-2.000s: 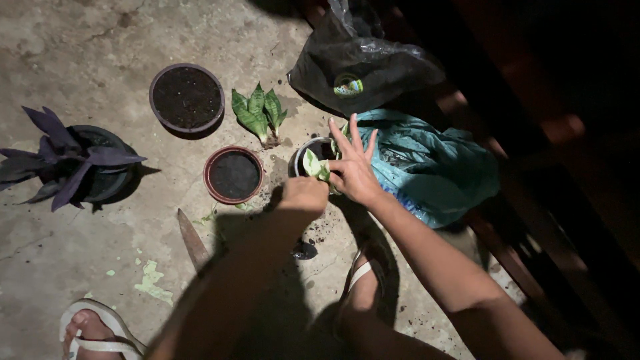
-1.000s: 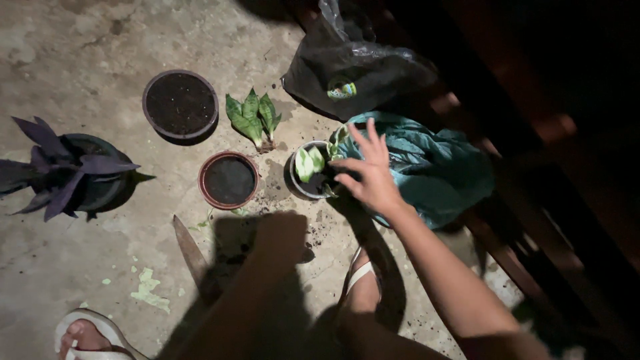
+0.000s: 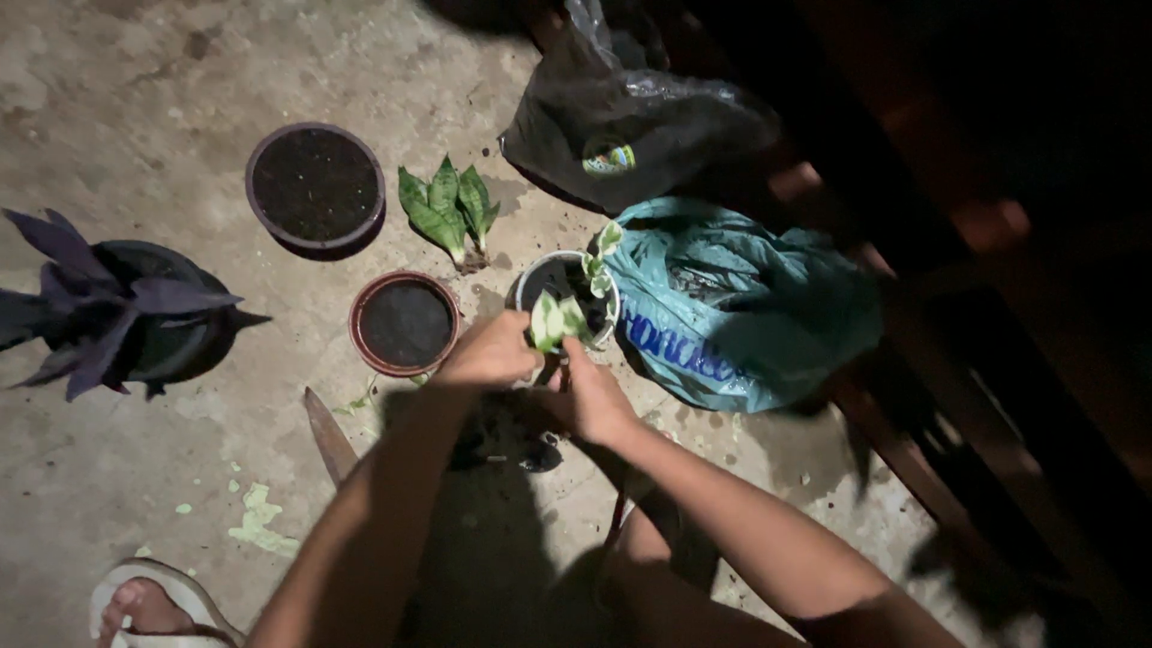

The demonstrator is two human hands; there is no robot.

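Both my hands meet at the near edge of a white-rimmed pot (image 3: 615,317) with dark soil. Between them is a variegated green-and-white cutting (image 3: 555,321), its leaves over the pot's near side. My right hand (image 3: 589,396) pinches its lower part. My left hand (image 3: 495,351) has curled fingers at the leaves' left side; whether it grips the plant is hidden. Another variegated sprig (image 3: 598,261) leans on the pot's far right rim. Left of the pot stands a red-brown pot of soil (image 3: 405,324), and a snake plant with bare roots (image 3: 445,209) lies beyond it.
A wide soil-filled pot (image 3: 315,187) and a potted purple-leaved plant (image 3: 90,310) stand left. A black plastic bag (image 3: 621,126) and a teal plastic bag (image 3: 765,315) lie right, beside dark slats. A blade (image 3: 330,435) lies on the concrete near my left forearm. My sandalled foot (image 3: 148,612) is lower left.
My right hand has moved from the pot's right side to its near edge, beside my left hand. The variegated cutting, inside the pot a second ago, is now between both hands at the near rim.
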